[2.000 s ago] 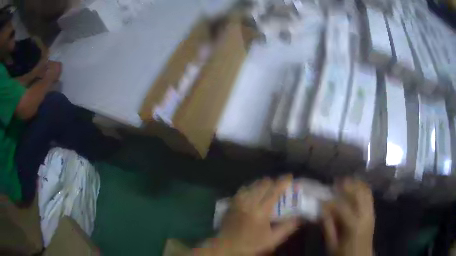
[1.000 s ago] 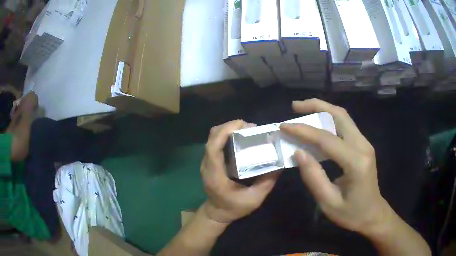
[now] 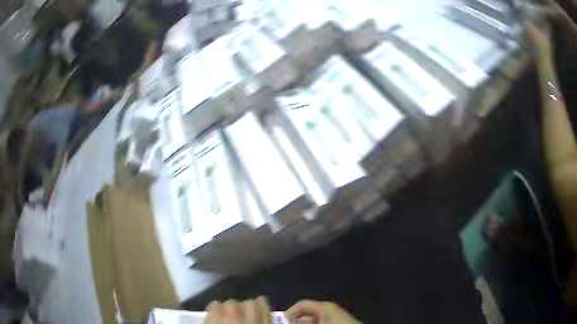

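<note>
A long white retail box [image 3: 176,316] lies across the bottom edge of the blurred head view, partly cut off. My left hand [image 3: 239,312] is over it with the fingers bent around it. My right hand [image 3: 321,312] is at the box's right end, its fingers curled against it. Both hands are cut off by the frame's bottom edge. The box's end flap and opening cannot be made out.
Stacked white boxes [image 3: 269,164] fill the table in front. A narrow brown carton [image 3: 136,253] stands left of them on the white tabletop [image 3: 73,177]. Another person's arm [image 3: 557,126] is at the far right; blurred people are at the upper left.
The view has swung up and right. The hands and box now sit at the bottom edge. The open box end and inner white item seen a second ago no longer show.
</note>
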